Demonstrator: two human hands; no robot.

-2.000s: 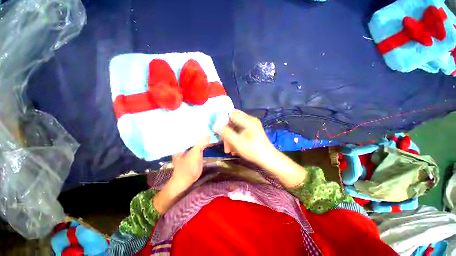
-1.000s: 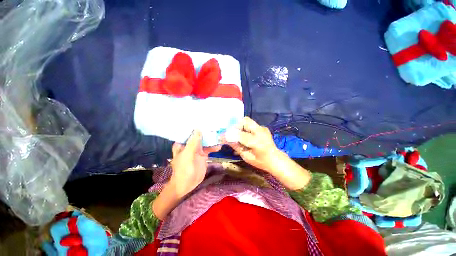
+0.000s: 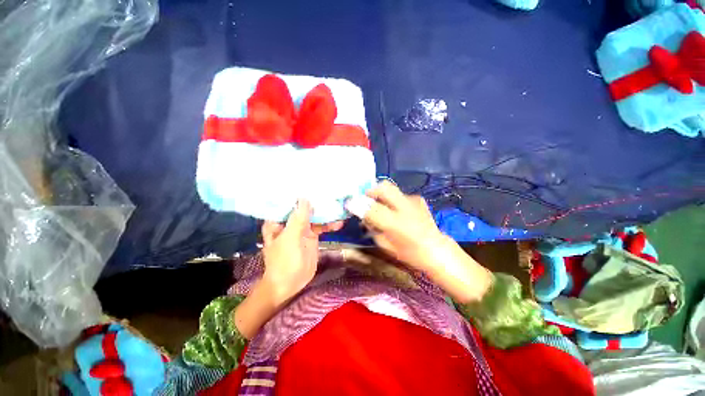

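Note:
A plush gift box [image 3: 267,178], whitish under glare with light blue edges, lies face up at the table's near side. A puffy red bow [image 3: 291,113] sits on a flat red ribbon band [image 3: 228,129] across it. My left hand [image 3: 291,251] pinches its near edge, thumb on top. My right hand [image 3: 398,224] holds the edge at the near right corner, with a small white wrap [image 3: 359,206] on a finger. The seam gap is hidden by the fingers. No needle or thread can be made out.
Dark blue table cover [image 3: 479,69]. Another plush gift box [image 3: 645,97] lies at the far right. A crumpled clear plastic bag [image 3: 69,209] is at left. Red thread [image 3: 587,207] and a bright blue strip [image 3: 468,224] lie along the near edge. Toys in boxes flank the lap.
Over two seconds the held plush has turned to lie nearly square to me. In the last second it has shifted slightly left, and my right hand has moved a little, still at the corner.

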